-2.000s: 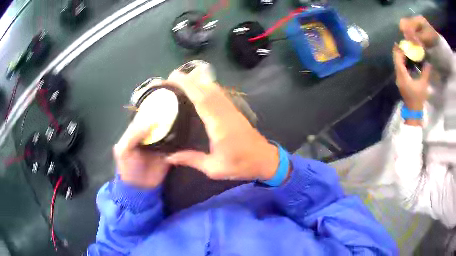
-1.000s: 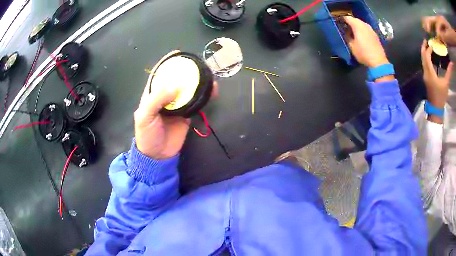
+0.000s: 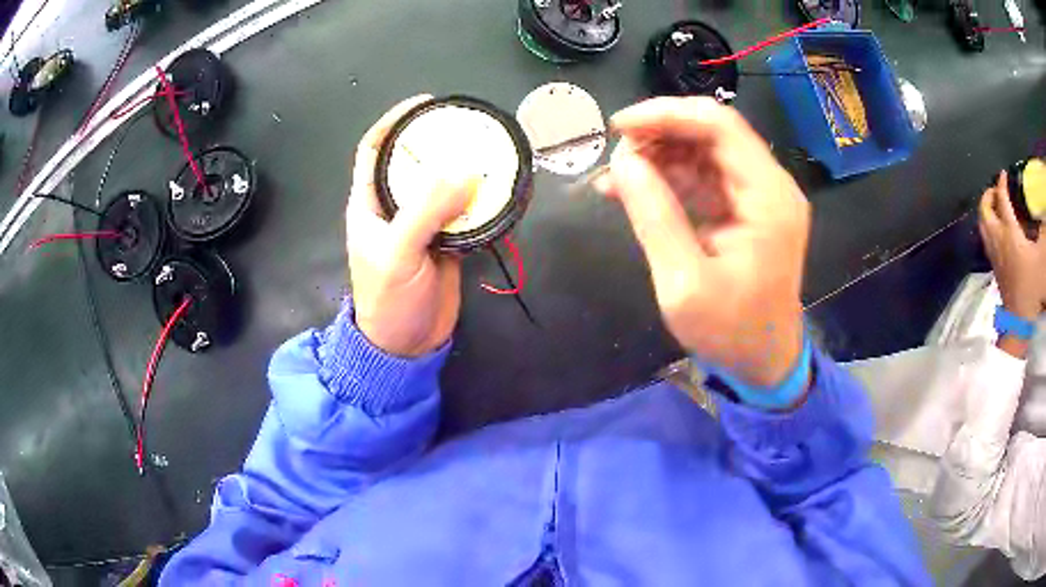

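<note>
My left hand [image 3: 401, 252] holds a black round housing [image 3: 525, 184], its open face up. A pale face disc [image 3: 453, 155] fills that face, my thumb on it. Red and black lead wires [image 3: 516, 275] hang from the housing's lower side. My right hand [image 3: 723, 229] is right of the housing, not touching it. Its thumb and index finger pinch a thin, blurred, light sliver, seemingly a guide stick [image 3: 598, 175]. A loose circuit board [image 3: 562, 120] with a dark slot lies on the bench between the housing and my right fingertips.
Several black units with red wires lie at left [image 3: 210, 193]. More are beyond the work, including one dark unit [image 3: 692, 60]. A blue parts bin [image 3: 877, 143] of tan-gold sticks stands at upper right. A neighbour's hand [image 3: 1015, 258] holds a yellow-faced unit at the right edge.
My right hand has come out of the blue bin and moved left, close to the housing. It now covers the area where loose sticks lay. My left hand still holds the housing, its face now turned more upward.
</note>
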